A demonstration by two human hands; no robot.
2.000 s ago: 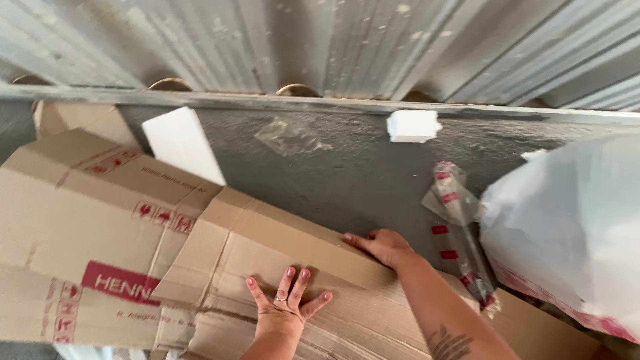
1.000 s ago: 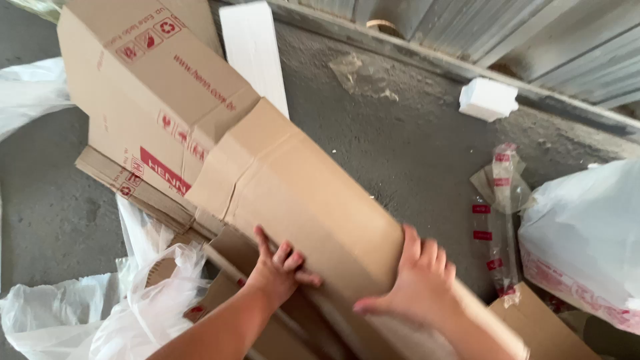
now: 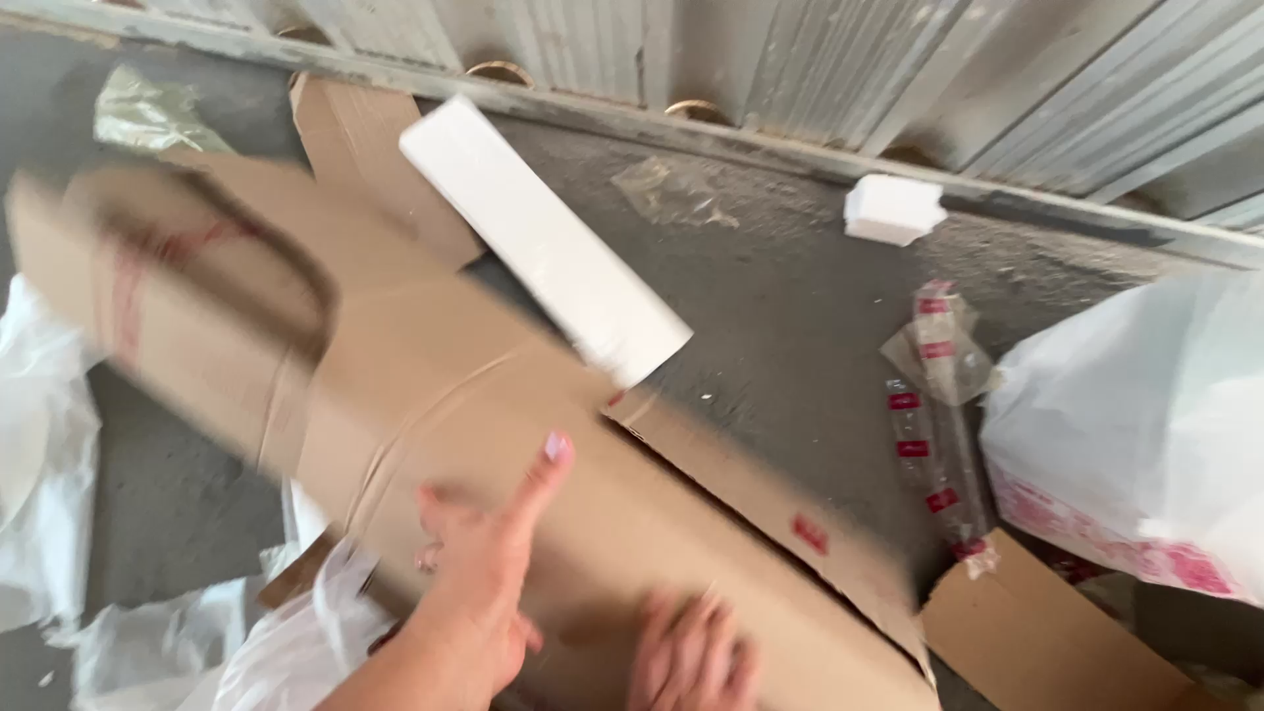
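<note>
A long folded cardboard box [image 3: 553, 425] slants across the view from upper left to lower right, its left end blurred by motion. My left hand [image 3: 484, 563], with a ring on one finger, is over the middle of the cardboard with thumb and fingers apart; nothing is gripped in it. At the bottom edge my right hand [image 3: 696, 652] is blurred, fingers bent against the cardboard; whether it grips cannot be told. Beyond the box's upper side lies a long white foam block [image 3: 548, 242], one end close against the cardboard.
A corrugated metal wall [image 3: 592, 49] runs along the top. A small white foam piece [image 3: 894, 209], clear tape with red marks [image 3: 938, 395] and a full white plastic bag [image 3: 1126, 415] lie right. Plastic film [image 3: 44, 464] is left; a cardboard piece [image 3: 1047, 632] lies lower right.
The cardboard has been turned over or refolded, so its large red print no longer shows. My right hand has moved down toward the bottom edge. The view has shifted.
</note>
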